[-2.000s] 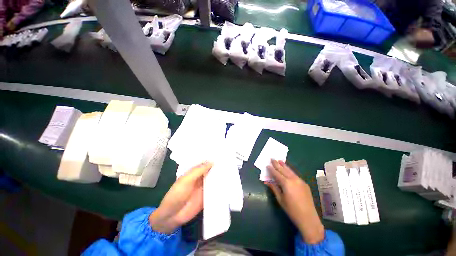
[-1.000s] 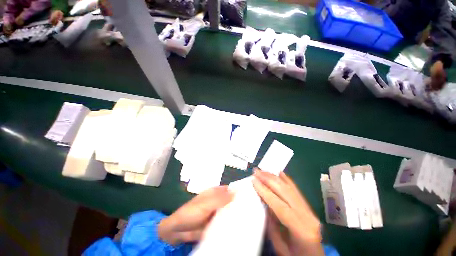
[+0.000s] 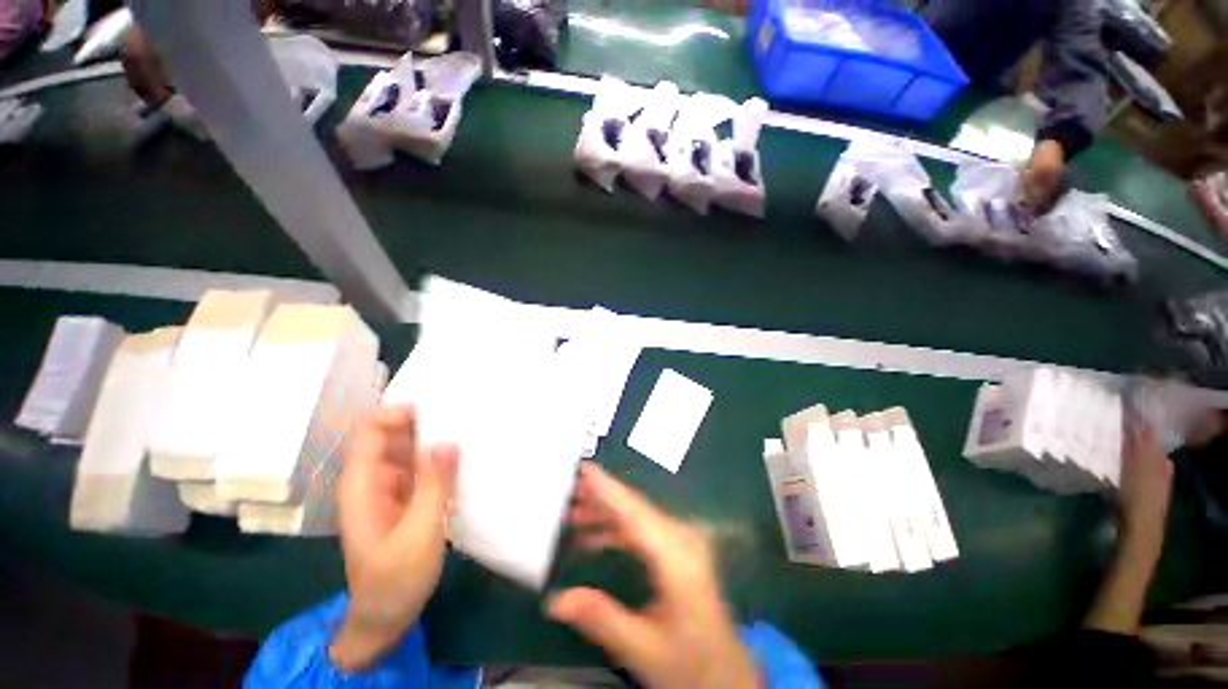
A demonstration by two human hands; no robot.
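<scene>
A white carton [image 3: 509, 505] is between my hands, slanting down from the loose fanned pile of white carton blanks [image 3: 471, 357]. My left hand [image 3: 391, 525] has its thumb on the carton's left edge; its grip is partly blurred. My right hand [image 3: 660, 579] has fingers and thumb spread at the carton's right edge and lower corner, blurred. A small white card or leaflet [image 3: 671, 420] lies flat right of the pile. Folded cartons [image 3: 862, 491] stand in a tight row further right.
Cream-white carton stacks [image 3: 243, 404] and a small printed white block [image 3: 70, 377] lie left. A slanting metal upright [image 3: 283, 162] rises behind. Bagged items [image 3: 669, 151] and a blue bin [image 3: 855, 57] are beyond the guide rail [image 3: 768, 345]. Another person's hand [image 3: 1142, 478] is by more cartons [image 3: 1050, 428].
The view has shifted, so things sit further left. My hands have moved apart around the carton; my right hand has left the small card. Another person's hand now shows at right.
</scene>
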